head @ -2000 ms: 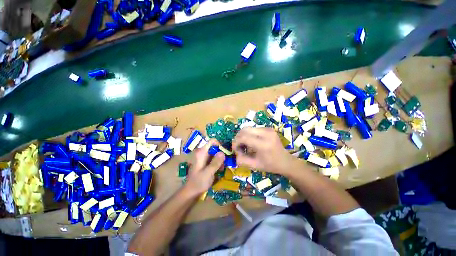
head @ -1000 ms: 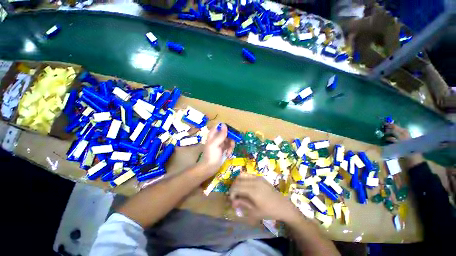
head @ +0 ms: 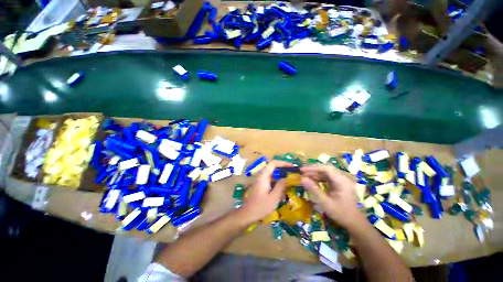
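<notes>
My left hand (head: 266, 193) holds a blue battery pack (head: 280, 173) by its end, above the middle of the bench. My right hand (head: 332, 194) is at the pack's other end, fingers bent around a dark part and an orange-yellow piece (head: 293, 179); its exact grip is partly hidden by the fingers. Orange-yellow tape pieces (head: 295, 208) and small green boards (head: 281, 230) lie below the hands. A big heap of blue packs with pale pads (head: 179, 187) lies to the left, and more packs (head: 395, 210) lie to the right.
A green conveyor belt (head: 248, 99) crosses behind the bench with scattered packs on it. A box of yellow paper pieces (head: 70, 151) and white pieces (head: 39, 153) stands at the left. Another heap of packs (head: 259, 25) lies across the belt. A grey post (head: 459, 34) stands upper right.
My hands have come together around a blue pack; a second ago they were apart. The view has shifted. Another person's arm at the right is gone from there.
</notes>
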